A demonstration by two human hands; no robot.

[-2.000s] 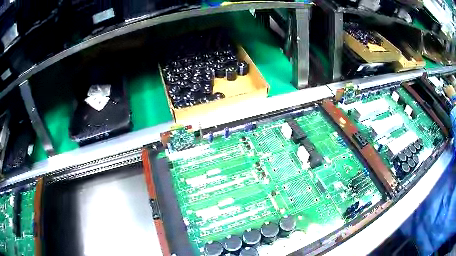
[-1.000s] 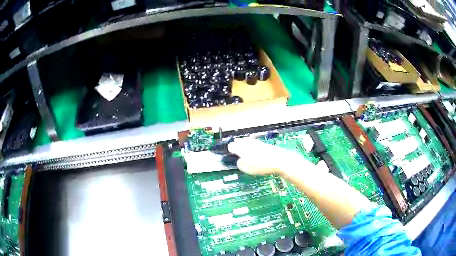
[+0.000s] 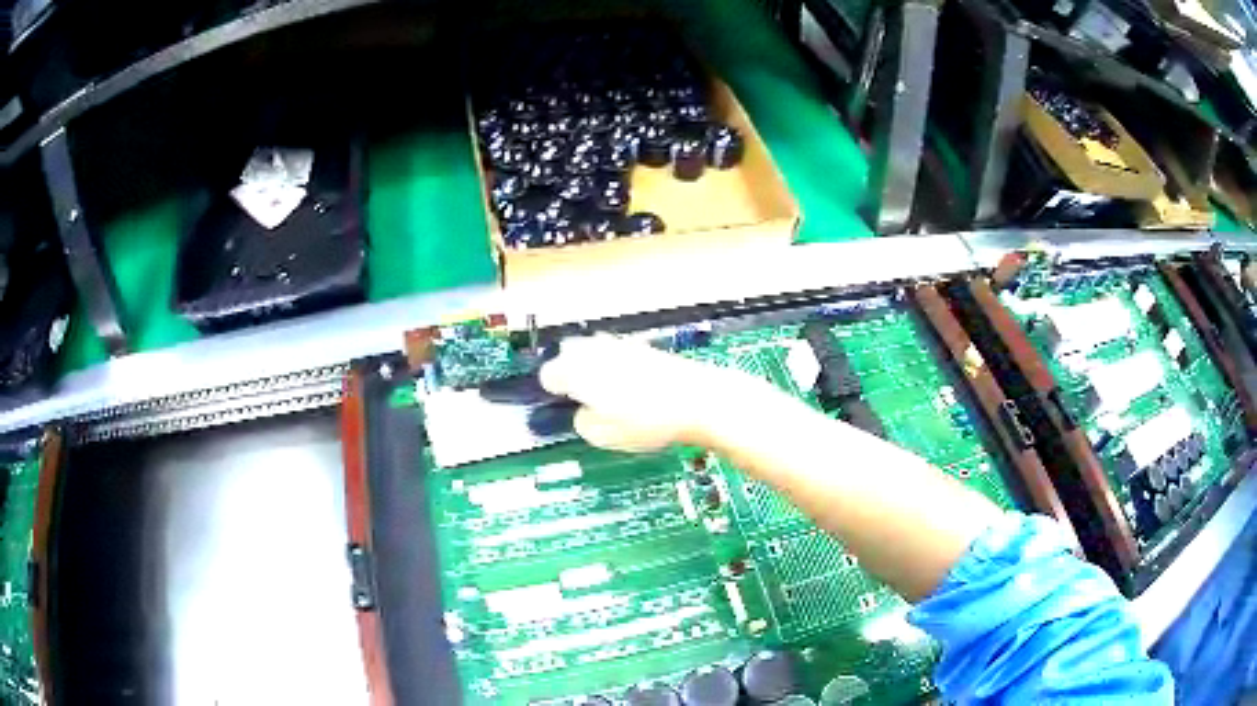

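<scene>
My right hand (image 3: 614, 396), with dark fingertips, reaches in from the lower right. Its fingers are at the right end of a long white part (image 3: 476, 428), which lies across the far left of a big green circuit board (image 3: 593, 531). The hand hides that part's right end. Large black capacitors (image 3: 710, 686) stand in a row along the board's near edge, cut off by the picture's rim. Black blocks (image 3: 834, 366) stand on the board's far side. My left hand is not in view.
The board's carrier has a reddish-brown side bar (image 3: 361, 552). Behind the metal rail (image 3: 262, 345), a carton (image 3: 648, 262) of black capacitors and a black bin (image 3: 269, 269) sit on a green shelf. Another populated board (image 3: 1103, 386) lies to the right.
My right hand came in over the board with the long white part, then shifted left. The board and its carrier have moved left past the shelf.
</scene>
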